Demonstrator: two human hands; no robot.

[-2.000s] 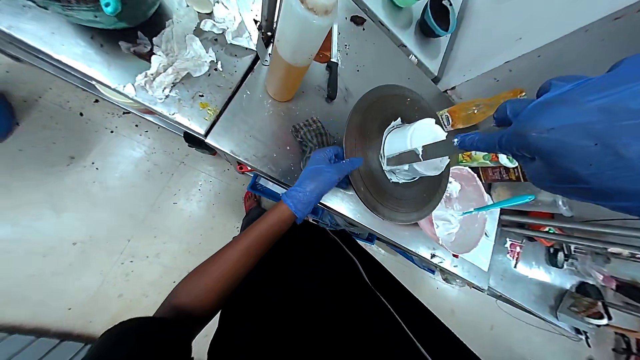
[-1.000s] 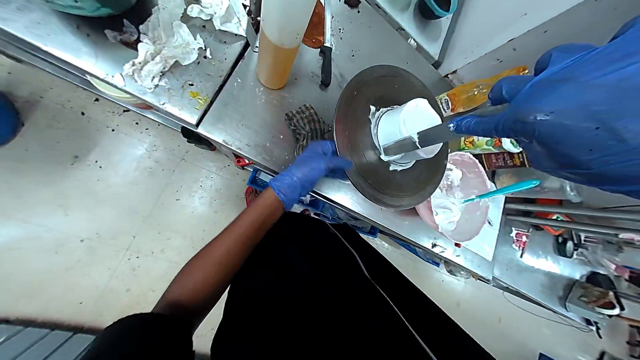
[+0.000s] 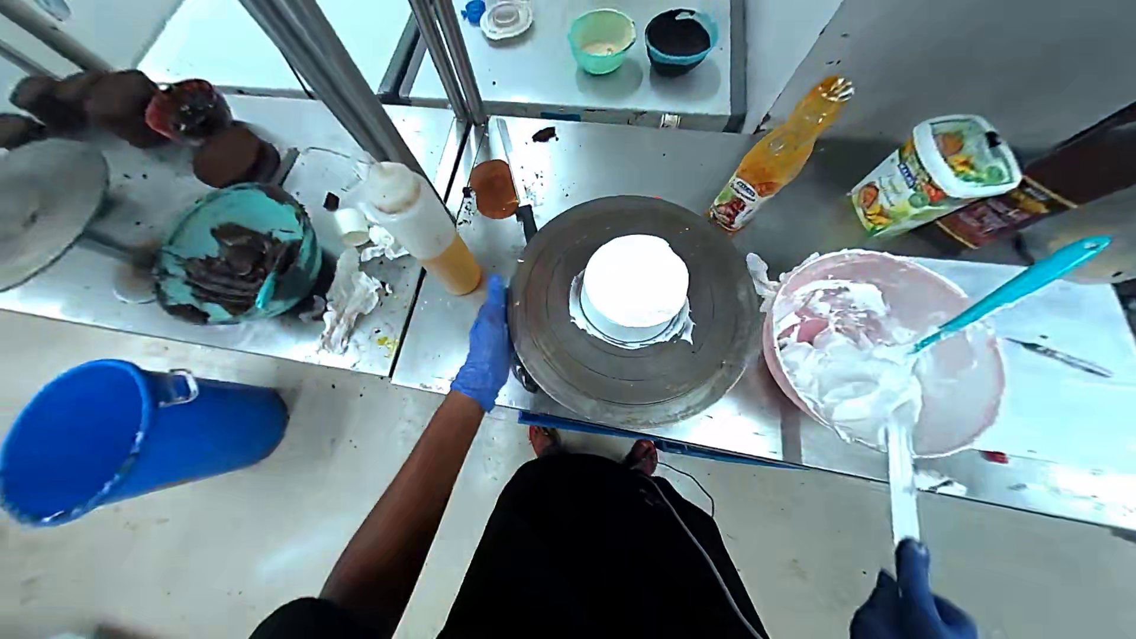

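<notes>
A small round cake with white cream [image 3: 635,282] stands near the middle of a metal cake turntable [image 3: 568,373], with cream smeared around its base. My left hand [image 3: 487,347], in a blue glove, rests at the turntable's left rim, holding no tool. Low at the right, my gloved right hand [image 3: 912,596] grips the end of a long icing spatula [image 3: 902,488]. The spatula's far end lies over the white cream [image 3: 852,377] in a pink bowl [image 3: 992,390]. A turquoise spatula [image 3: 1012,288] also leans in that bowl.
A squeeze bottle [image 3: 422,226] stands left of the turntable, a bottle of orange liquid [image 3: 781,155] behind it. Farther left are a teal bowl with chocolate cream [image 3: 306,257], crumpled paper [image 3: 349,302] and dark cakes [image 3: 120,102]. A blue bin [image 3: 213,426] is on the floor.
My right hand and its spatula have moved from the cake to the pink bowl. My left hand remains by the turntable's rim. The view has shifted a lot.
</notes>
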